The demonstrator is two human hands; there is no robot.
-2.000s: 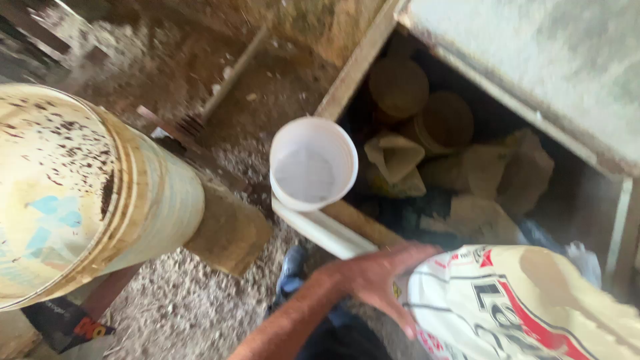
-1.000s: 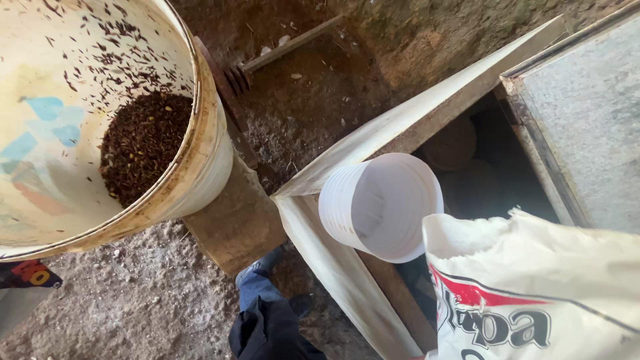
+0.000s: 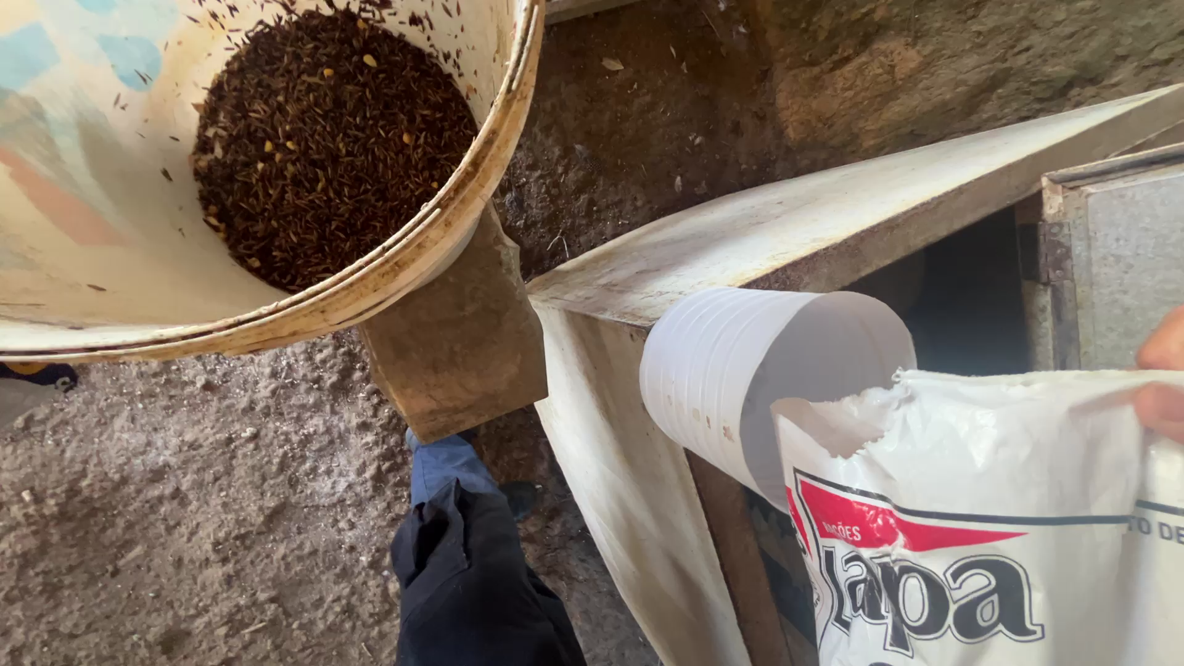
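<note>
Part of my right hand (image 3: 1164, 379) shows at the right edge, its fingers closed on the top of a white printed feed bag (image 3: 962, 518). The bag's torn mouth faces the opening of a translucent white plastic tub (image 3: 712, 379). That ribbed tub lies tilted above the corner of a wooden box frame; what supports it is hidden. My left hand is out of view. At the upper left, a large dirty white bucket (image 3: 499, 176) holds dark, grain-like material (image 3: 324, 148) with a few yellow kernels.
A wooden block (image 3: 462, 342) stands beneath the bucket's side. Pale boards (image 3: 629, 462) edge the dark box opening, with a metal-faced panel (image 3: 1128, 259) at right. My trousered leg (image 3: 481, 573) is over rough ground (image 3: 203, 509). An earthen surface (image 3: 647, 139) lies behind.
The tub has gone from upright to tilted, its opening toward the bag. The arm and hand seen at the bag two seconds ago have left view. The view has shifted, showing more inside the bucket.
</note>
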